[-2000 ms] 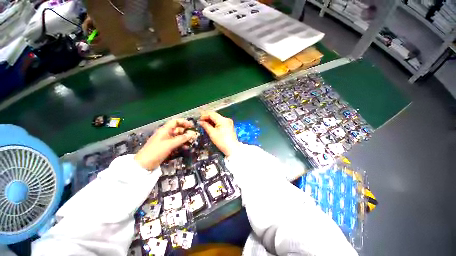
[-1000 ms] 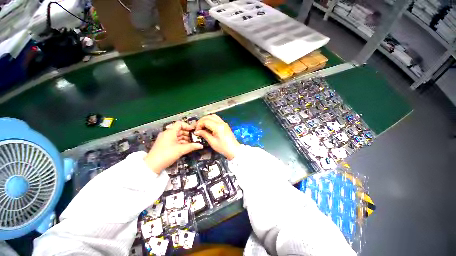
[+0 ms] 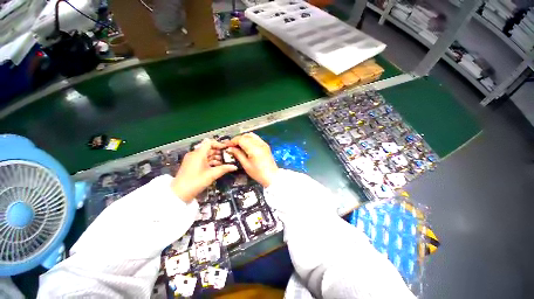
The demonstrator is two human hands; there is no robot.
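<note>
My left hand (image 3: pixel 202 169) and my right hand (image 3: pixel 253 157) are bare and meet near the middle of the view. Between their fingertips they hold a small dark electronic module (image 3: pixel 229 156) with a pale face; the fingers hide part of it. Below the hands lies a blister tray (image 3: pixel 270 225) with black square modules with white faces in its pockets. More white-faced modules (image 3: pixel 205 232) lie at its near end between my sleeves.
Blue pieces (image 3: pixel 290 154) are heaped right of my hands. A second filled tray (image 3: pixel 375 140) lies at right, a blue-filled tray (image 3: pixel 389 230) below it. A fan (image 3: pixel 23 213) stands at left. A loose module (image 3: pixel 105 142) lies on the green belt (image 3: pixel 175 99); a white tray (image 3: pixel 319 35) tops a stack.
Both hands have come closer together around the module, which now shows its pale face. The loose module on the belt has shifted left.
</note>
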